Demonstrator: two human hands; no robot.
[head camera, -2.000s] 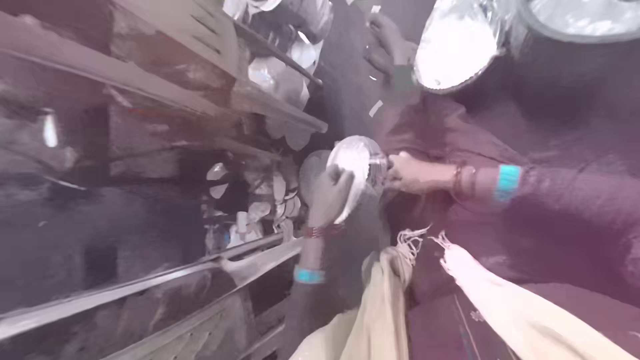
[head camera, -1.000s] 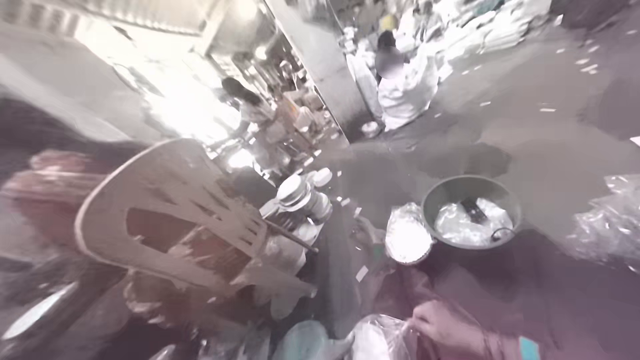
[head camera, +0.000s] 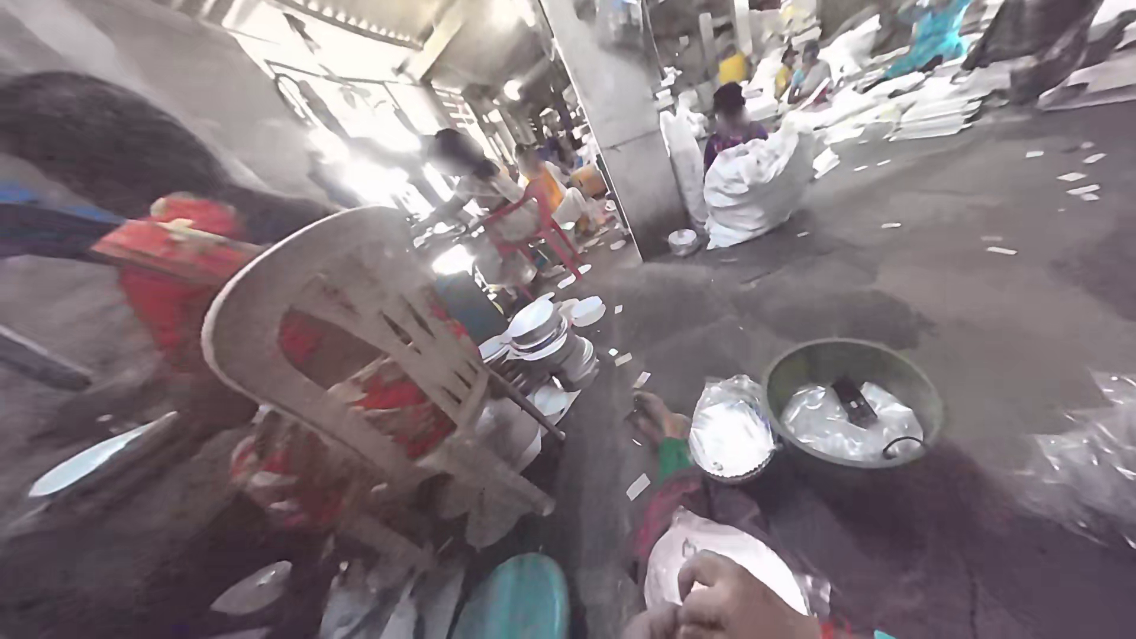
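A shiny white round plate or bowl (head camera: 754, 555), with clear plastic around its right edge, is at the bottom of the head view. My right hand (head camera: 741, 603) lies over its near part with bent fingers gripping it. Beside it, my left hand (head camera: 654, 621) shows only in part at the bottom edge, its fingers at the plate's near side. Just beyond, a stack of shiny round pieces in clear plastic (head camera: 732, 435) stands near a foot (head camera: 659, 415) with a green cuff. A dark green tub (head camera: 929, 382) at its right holds clear plastic bags and a dark rectangular object.
A worn plastic chair (head camera: 257, 355) with red cloth fills the left. Stacked round plates (head camera: 537, 328) stand beyond it. A teal rounded surface (head camera: 524, 595) is near the bottom. Past the pillar (head camera: 621, 115), a person (head camera: 729, 120) sits behind a big white sack (head camera: 754, 186). Paper scraps litter the floor.
The view has swung up and outward, bringing in the chair, the tub and people beyond. Both hands were on the white round piece two seconds ago; now they are close together at its near side.
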